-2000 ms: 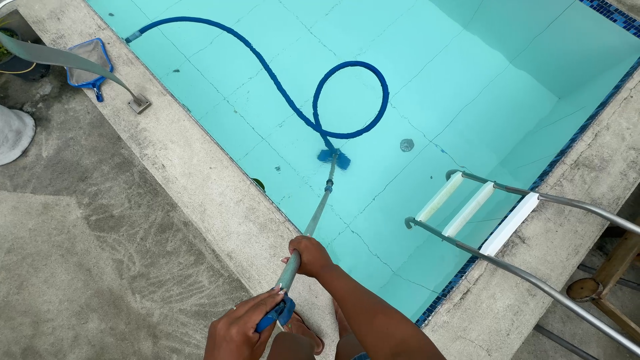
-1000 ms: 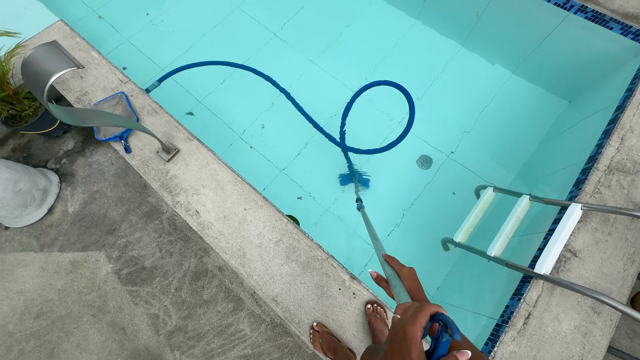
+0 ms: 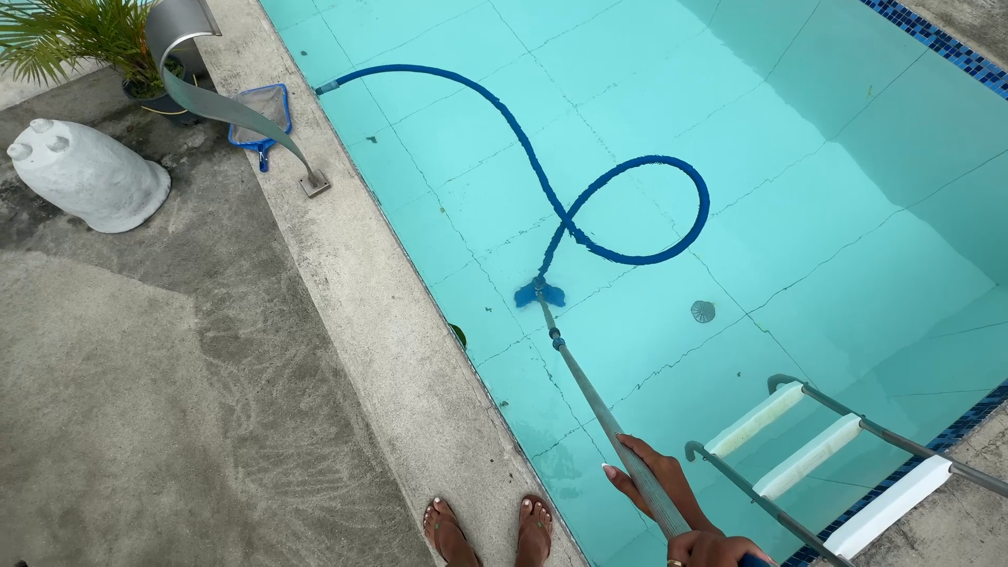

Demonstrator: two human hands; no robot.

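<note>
My right hand (image 3: pixel 665 484) is around the grey telescopic pole (image 3: pixel 591 394), its fingers partly extended on both sides. Behind it, at the bottom edge, my left hand (image 3: pixel 713 547) grips the pole near its blue handle end (image 3: pixel 754 561); part of this hand is cut off. The pole slants into the pool water to a blue pool vacuum head (image 3: pixel 540 294) at its far end. From that head a blue vacuum hose (image 3: pixel 516 126) loops once and runs to a fitting at the pool's left wall.
My sandalled feet stand on the concrete pool edge (image 3: pixel 370 315). A metal pool ladder (image 3: pixel 811 457) is at right. At upper left are a blue-framed skimmer net (image 3: pixel 264 114), a curved metal spout (image 3: pixel 236 114), a potted palm (image 3: pixel 98 35) and a white rounded object (image 3: pixel 90 173). A round drain (image 3: pixel 703 312) lies on the pool floor.
Both hands have swung with the pole's near end from the left of the feet to their right. The vacuum head has moved left relative to the floor drain. The view has shifted too.
</note>
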